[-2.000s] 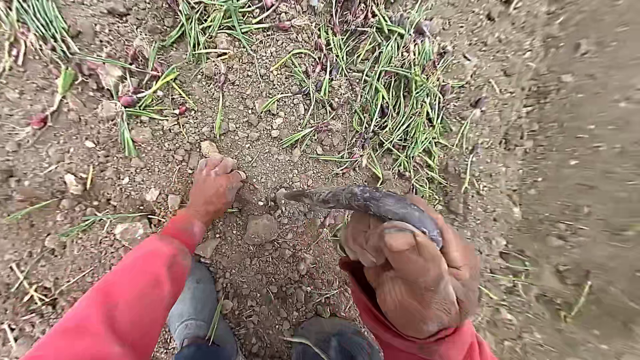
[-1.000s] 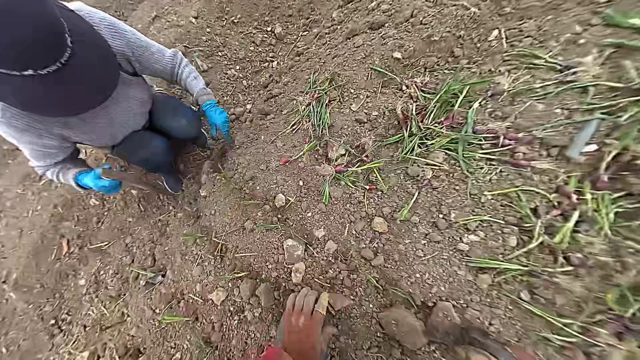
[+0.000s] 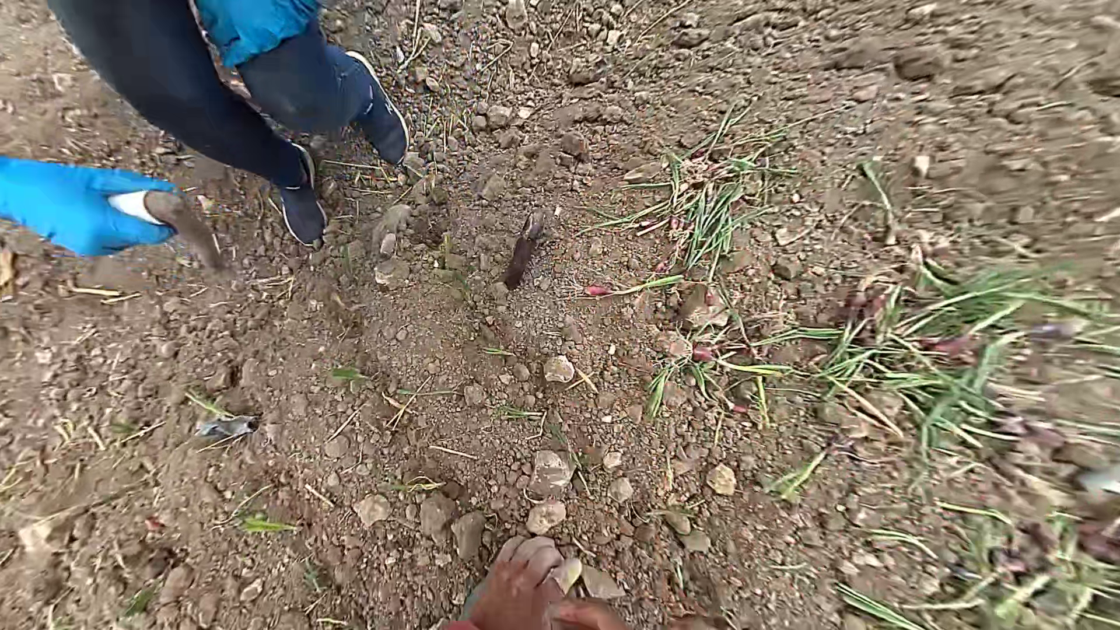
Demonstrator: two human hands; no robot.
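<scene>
At the bottom edge, my left hand (image 3: 516, 582) rests low on the stony soil, its fingers bent and close together. A pale, flattish piece (image 3: 567, 573) shows beside its fingers; whether the hand grips it cannot be told. More skin (image 3: 591, 612) shows just to the right, cut off by the frame; it may be part of my right hand or my left thumb. The curved dark tool seen earlier is out of view. Small stones (image 3: 546, 516) lie above my left hand. A lone red onion (image 3: 598, 290) with green leaves lies farther up.
At upper left is another person, with dark trousers and shoes (image 3: 302, 206). Their blue-gloved hand (image 3: 79, 206) holds a tool with a white part. A dark narrow object (image 3: 523, 254) stands in the soil. Onion plants lie in bunches (image 3: 717, 210) and heaps (image 3: 954, 350) at right.
The view has swung far across the field. My right hand, holding the curved dark tool two seconds ago, has mostly or wholly left view. The other person, crouching earlier, now shows mainly legs and one glove.
</scene>
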